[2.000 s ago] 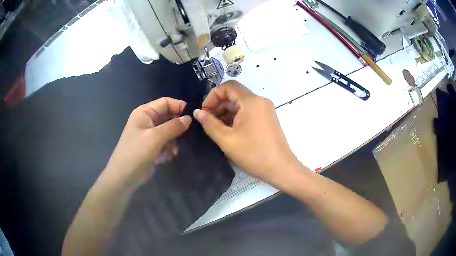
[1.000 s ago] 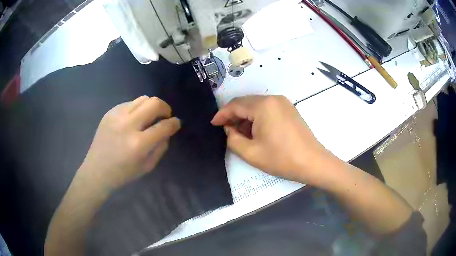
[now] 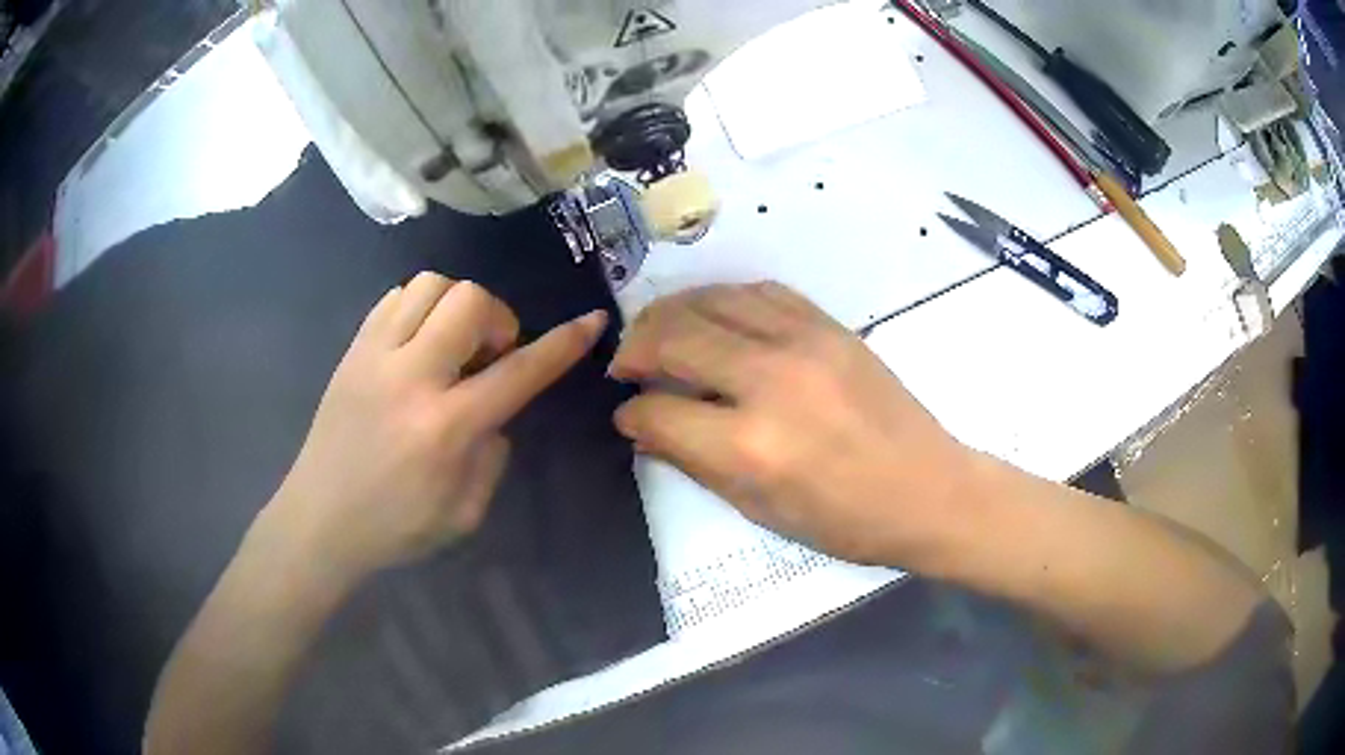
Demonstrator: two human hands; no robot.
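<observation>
A large black cloth panel (image 3: 192, 384) covers the left of the white table and hangs over its front edge. Its right edge runs up to the shiny presser foot (image 3: 578, 229) of the white machine head (image 3: 428, 89). My left hand (image 3: 421, 413) rests on the cloth, index finger stretched out with its tip near the edge, other fingers curled. My right hand (image 3: 767, 413) is at the cloth's right edge, just below the foot, with thumb and fingertips together on the edge. The fold under the fingertips is too small to make out.
Black thread snips (image 3: 1033, 260) lie right of the needle. Behind them are a red shaft with a tan end (image 3: 1018, 111) and a black-handled screwdriver (image 3: 1106, 111). A white paper slip (image 3: 811, 81) lies under the machine arm. A cardboard carton (image 3: 1217, 502) stands at the right.
My hands parted from their meeting at the edge. Now my left index finger is extended toward the edge, and my right fingertips are back on it. The cloth edge lies flatter.
</observation>
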